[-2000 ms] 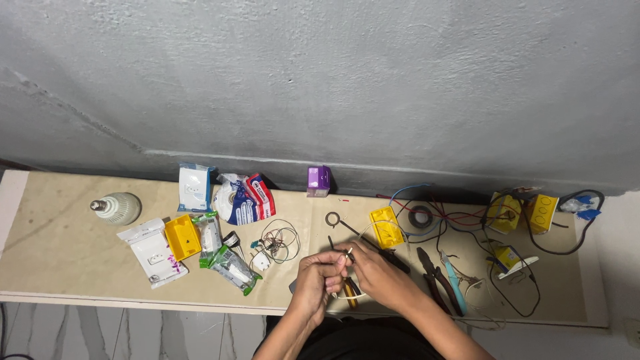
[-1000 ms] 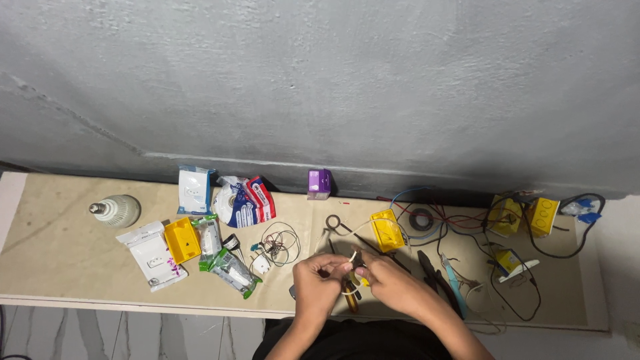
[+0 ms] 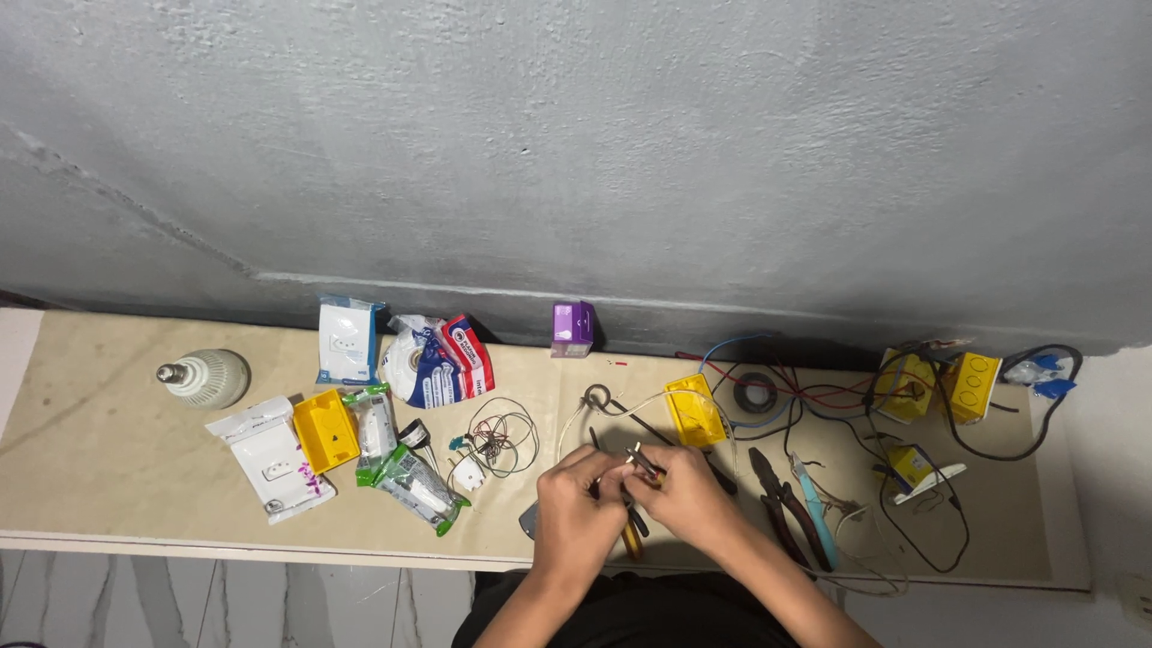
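My left hand (image 3: 580,508) pinches a thin white wire (image 3: 637,446) between thumb and fingers. Close against it, my right hand (image 3: 681,493) grips a small hand tool (image 3: 644,463) with a dark metal head and a bit of yellow; its exact kind is unclear. The wire's pale end shows at the tool's head. A loop of thin white cable (image 3: 706,393) arches above the hands and across a yellow electrical box (image 3: 695,410). Black and yellow handles (image 3: 632,540) show below the hands. Fingers hide the exact grip.
Dark-handled pliers (image 3: 781,504) and a light-blue tool (image 3: 814,513) lie right of my hands. Farther right are wired yellow boxes (image 3: 972,389) and black tape (image 3: 754,393). Leftward lie a plug (image 3: 468,472), packaged fittings (image 3: 270,459) and a bulb (image 3: 205,378). A purple carton (image 3: 571,328) stands by the wall.
The dark head of the small tool now shows between my hands, at the white wire. White cable now loops visibly over the yellow box beyond my hands.
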